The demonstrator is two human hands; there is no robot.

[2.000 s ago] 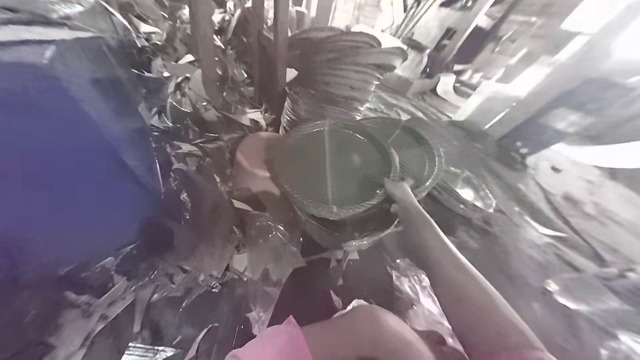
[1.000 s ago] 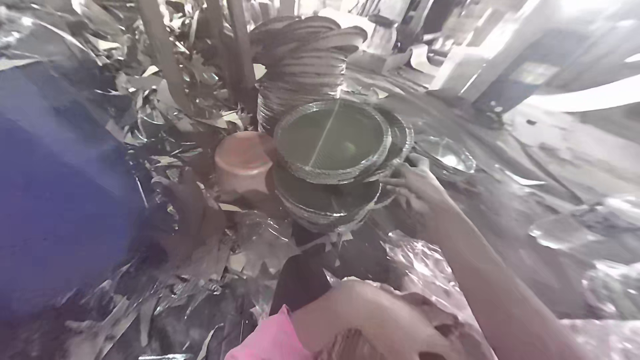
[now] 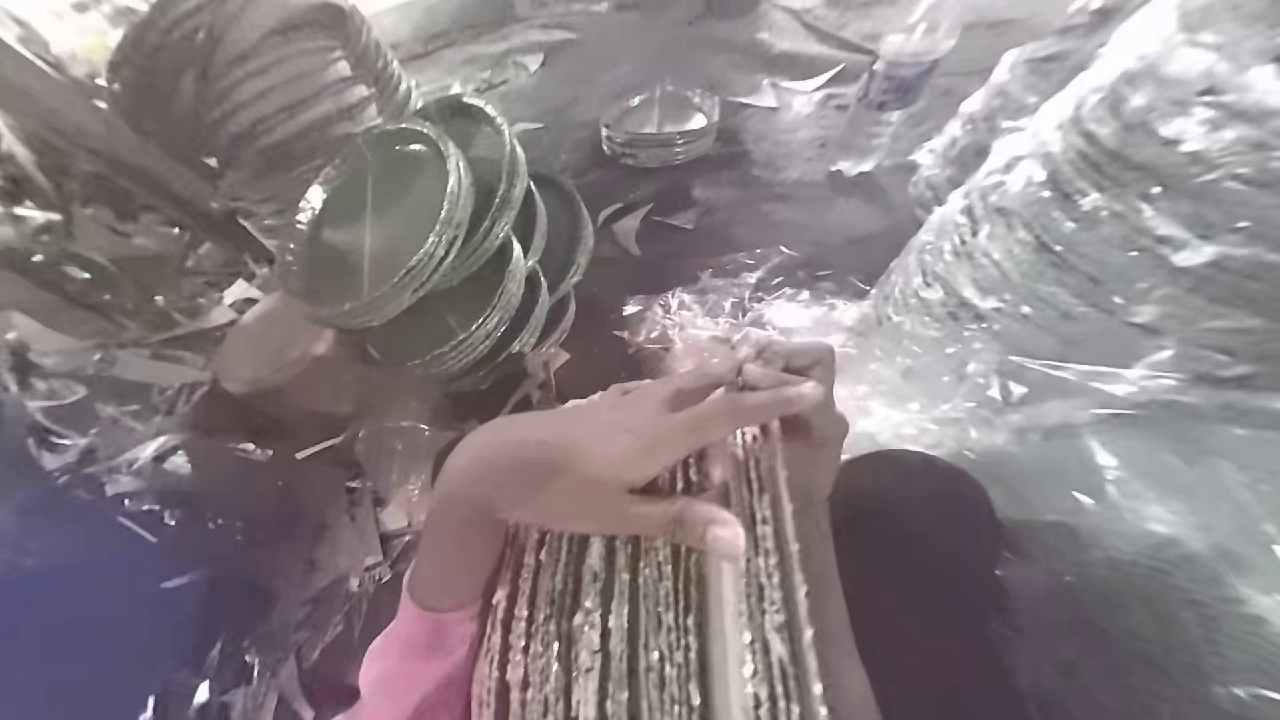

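Observation:
A long row of leaf plates (image 3: 590, 620) stands on edge, packed face to face, at the bottom middle over my lap. Across its upper edges lies my left hand (image 3: 620, 455), below a pink sleeve, thumb and fingers spread; whether it grips is unclear. The curled fingers of my right hand (image 3: 810, 400) hold the far end of the row, touching my left fingertips. To the left, round green plates (image 3: 385, 230) lie in overlapping stacks. Beyond them, a curved row of plates (image 3: 260, 80) rests on its side. A small stack of shiny plates (image 3: 660, 125) sits farther back.
Clear plastic wrapping (image 3: 1130, 300) covers a large bundle at right. A clear plastic bottle (image 3: 895, 90) is at the upper right. An orange-brown container (image 3: 275, 345) stands beside the green stacks. Leaf scraps (image 3: 150, 370) litter the left, above a blurred blue surface (image 3: 80, 590).
My right hand has moved from beside the green plate stacks to the far end of the row on my lap. My left hand now shows on top of that row. The view has shifted.

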